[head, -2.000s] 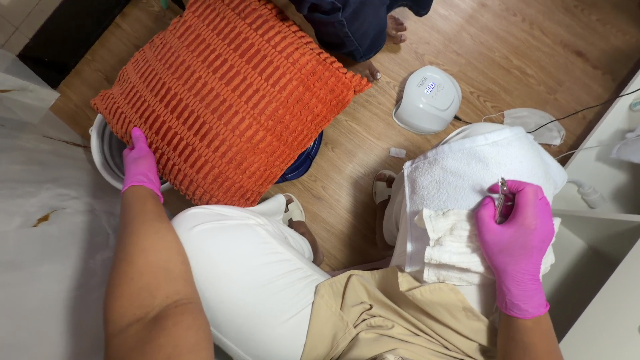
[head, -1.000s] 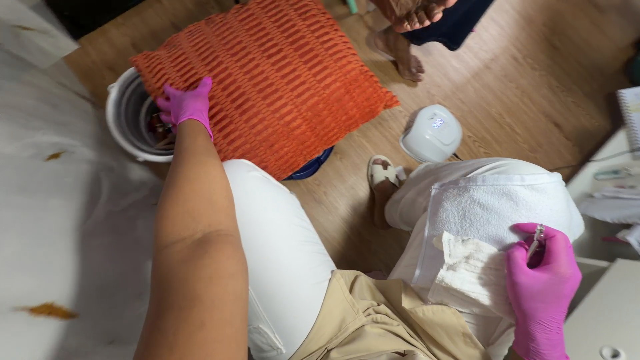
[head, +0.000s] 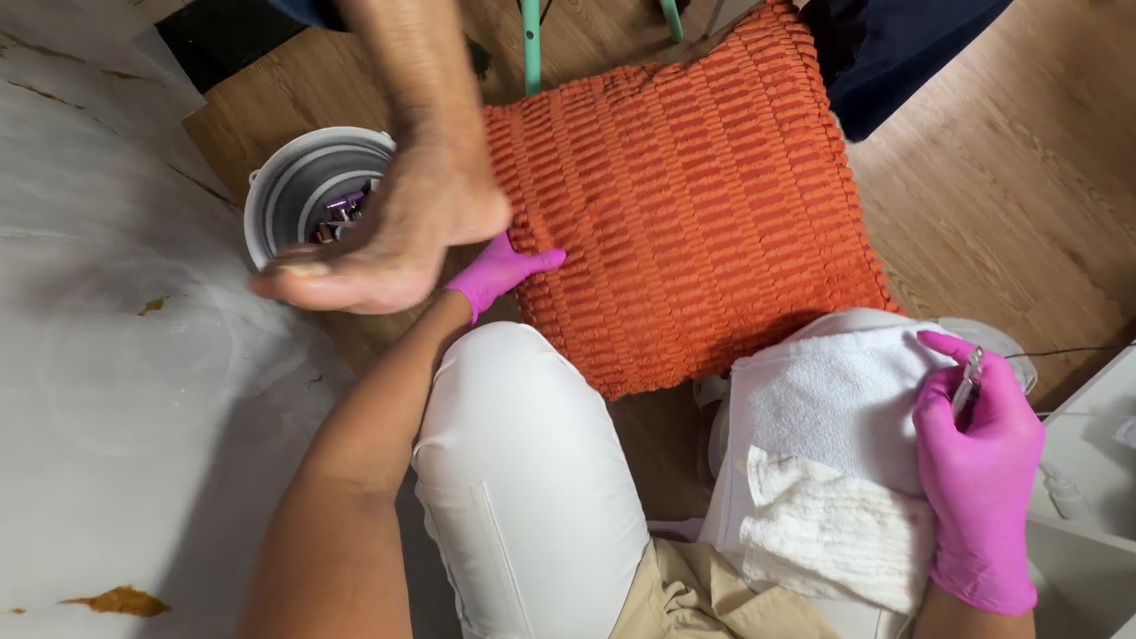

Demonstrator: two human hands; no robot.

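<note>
My left hand (head: 501,271), in a pink glove, grips the near left edge of an orange textured cushion (head: 692,213), thumb on top and the other fingers hidden beneath. Just above and left of that hand, another person's bare foot (head: 399,231) is held in the air, partly over a grey bucket. My right hand (head: 981,453), gloved the same way, is closed around a small metal tool (head: 969,377), perhaps a nipper; its kind is unclear. That hand rests by a white towel (head: 825,399) on my right knee, with a crumpled white cloth (head: 839,528) lying on it.
A grey collapsible bucket (head: 288,182) holds several small bottles. Behind the cushion stand green metal legs (head: 531,49). Dark blue fabric (head: 896,53) hangs at the upper right. A white shelf unit (head: 1087,532) borders the right, with a cable (head: 1069,351) near it. A marbled surface (head: 115,355) spans the left.
The cushion has moved right, away from the bucket, with my left hand at its edge. A bare foot is now raised near the bucket. My right hand still holds the metal tool.
</note>
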